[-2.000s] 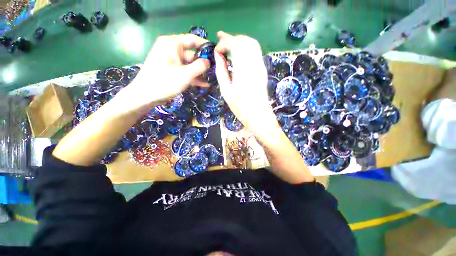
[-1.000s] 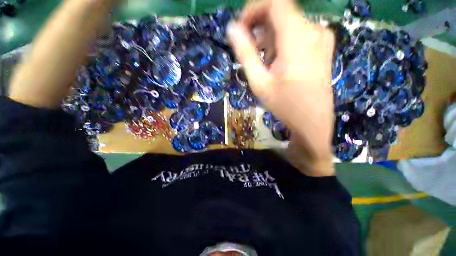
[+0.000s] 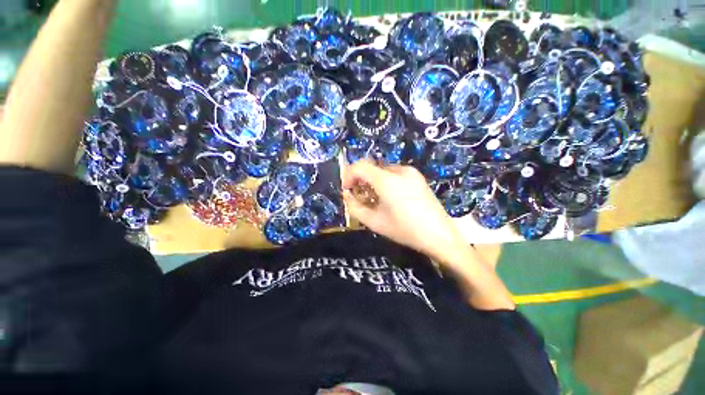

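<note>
My right hand is low over the small coppery parts near the bench's front edge, its fingers among them; whether it grips one cannot be told. My left hand is out of the picture beyond the top edge; only the left forearm shows at the upper left. Round black units with shiny blue insides are heaped behind and on both sides, with pale wire loops. A ring-marked black unit lies just behind the right hand.
A pile of reddish small parts lies left of centre. Smaller blue discs lie between it and my right hand. Brown cardboard covers the bench's right end. A person's light sleeve is at the right edge. Green floor has a yellow line.
The unit seen between both hands two seconds ago is no longer in them in view. My right hand has come down to the coppery parts; my left has moved up out of the picture.
</note>
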